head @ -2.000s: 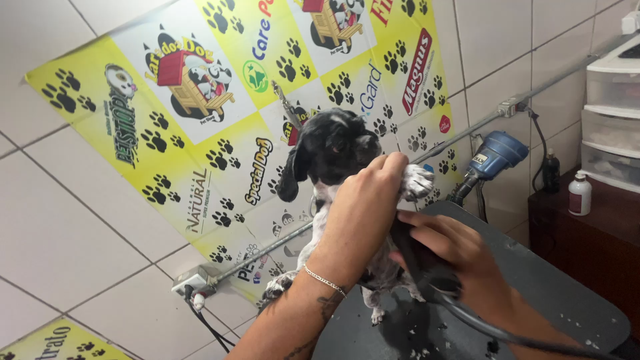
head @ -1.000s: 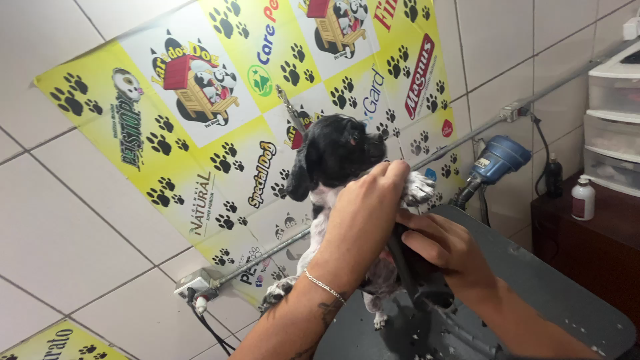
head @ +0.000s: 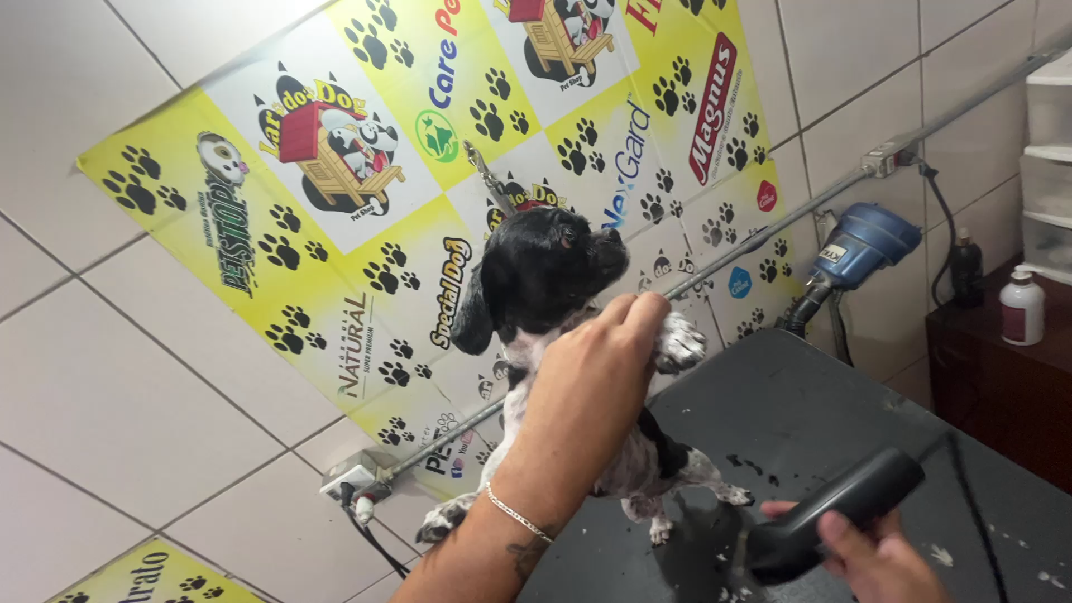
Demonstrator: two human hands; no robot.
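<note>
A small black-and-white dog [head: 536, 276] stands reared up on its hind legs on a dark grooming table [head: 779, 394], its head turned to the right. My left hand [head: 599, 368], with a chain bracelet at the wrist, is closed around the dog's raised front leg; the white spotted paw [head: 680, 342] sticks out past my fingers. At the lower right, apart from the dog, my right hand [head: 871, 536] grips a black electric hair clipper [head: 837, 515], slightly blurred. A metal chain lead [head: 486, 176] rises behind the dog's head.
Hair tufts lie scattered on the table, and a black cord [head: 976, 511] crosses its right side. A metal rail [head: 754, 243] runs along the tiled wall with a blue dryer [head: 867, 243] beside it. A white bottle [head: 1022, 308] and plastic drawers [head: 1047, 188] are at right.
My right hand has moved with the black tool away from the dog's chest, down and to the right. My left hand remains on the front leg.
</note>
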